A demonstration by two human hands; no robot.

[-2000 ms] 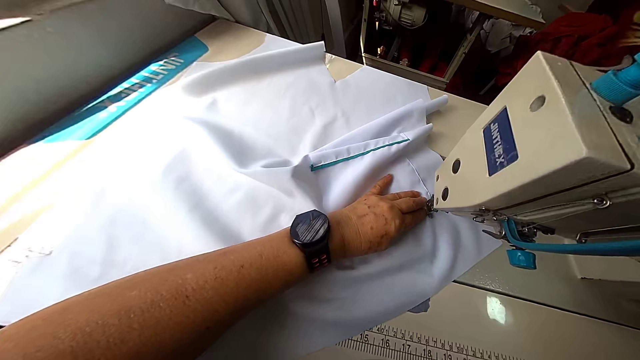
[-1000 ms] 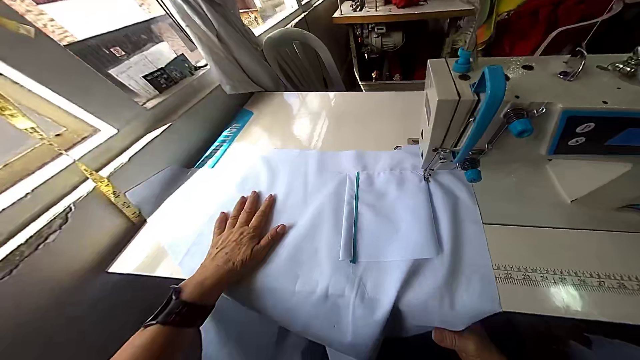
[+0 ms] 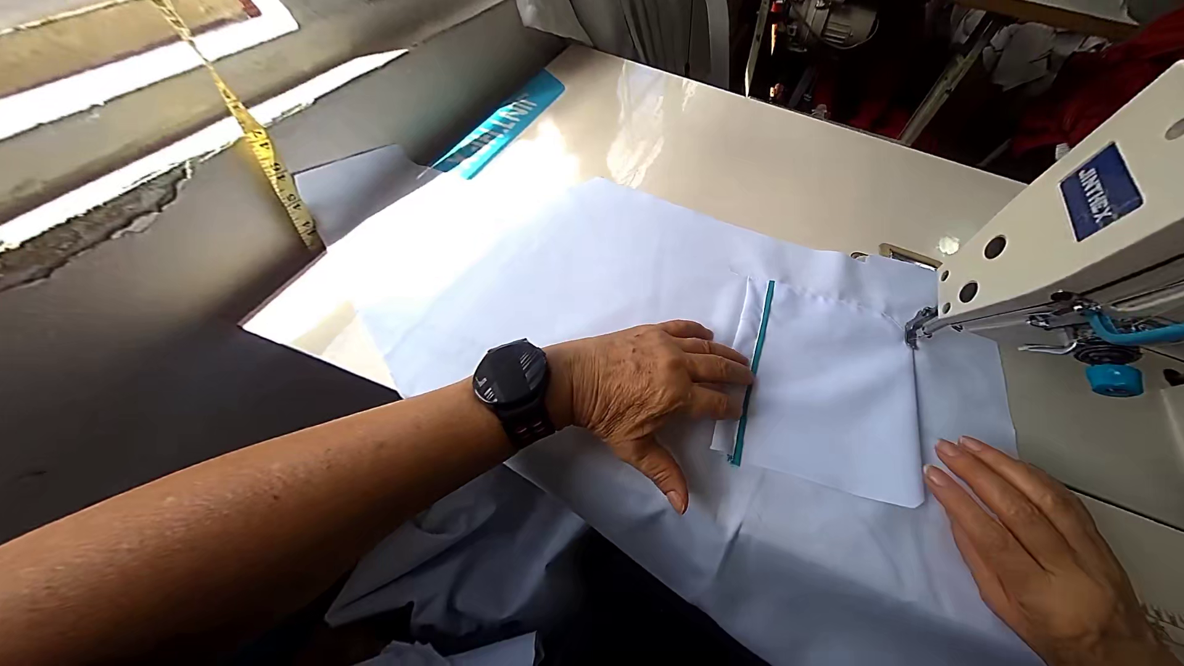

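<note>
A large white fabric piece (image 3: 592, 268) lies across the sewing table. On it sits a white pocket patch (image 3: 832, 388) with a teal trim strip (image 3: 760, 351) along its left side. The presser foot (image 3: 916, 326) of the sewing machine (image 3: 1064, 203) rests at the patch's upper right corner. My left hand (image 3: 661, 388), with a watch on the wrist, lies flat on the cloth, fingertips at the teal strip. My right hand (image 3: 1036, 546) rests on the fabric beside the patch's lower right corner, fingers extended. Neither hand grips anything.
A yellow measuring tape (image 3: 268, 166) hangs over the ledge at the left. A teal ruler-like strip (image 3: 504, 125) lies at the table's far left edge. Fabric drapes over the near edge towards my lap. Beyond the table (image 3: 740, 139) are a motor (image 3: 837, 23) and red cloth (image 3: 1110, 102).
My left hand has moved right across the cloth to the teal strip. My right hand, partly hidden at the near edge a second ago, now lies on top of the fabric. The view has shifted.
</note>
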